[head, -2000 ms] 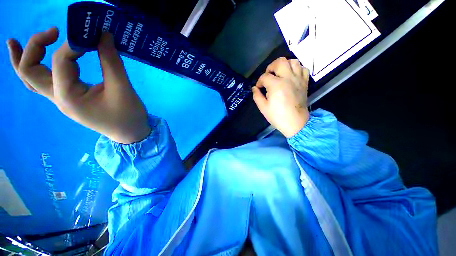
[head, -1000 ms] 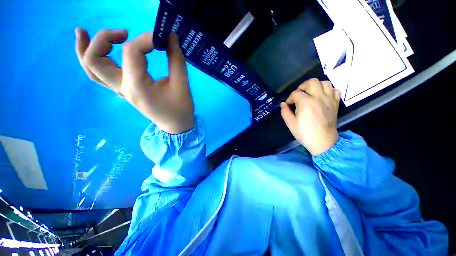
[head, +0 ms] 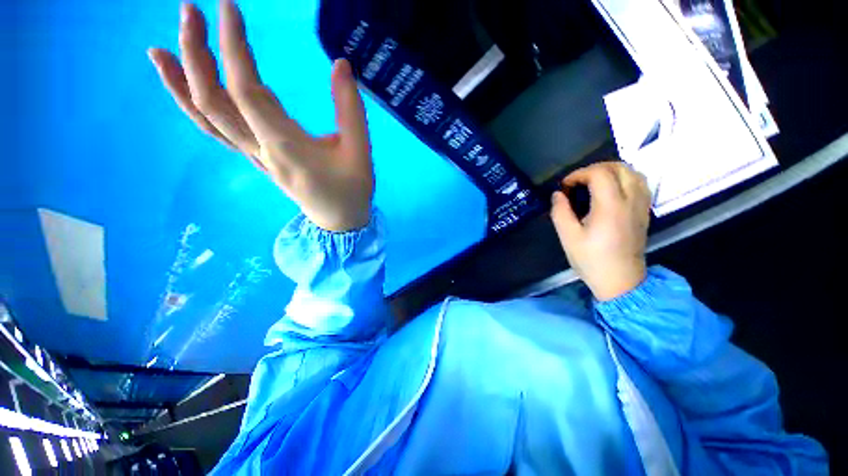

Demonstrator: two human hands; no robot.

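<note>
A dark navy feature sticker (head: 451,125) with white words lies along the edge of the lit blue television screen (head: 418,200), slanting from upper left to lower right. Its upper end curves near the picture's top. My left hand (head: 298,149) is open over the screen, fingers spread, its thumb tip close to the sticker's upper part; contact cannot be told. My right hand (head: 609,223) has thumb and forefinger pinched at the sticker's lower end, by the screen's corner. The fingertips partly hide that end.
White backing sheets (head: 711,172) lie fanned at the right, beside my right hand, with a dark printed piece (head: 711,33) among them. A silver metal rail (head: 744,200) runs below them. Dark line structure lies beyond the screen edge. Bright lamps show at the lower left.
My left hand has opened and let go of the sticker's upper end; its fingers have straightened. My right hand stays at the lower end. The sticker's upper part now lies closer along the screen edge. The view has shifted.
</note>
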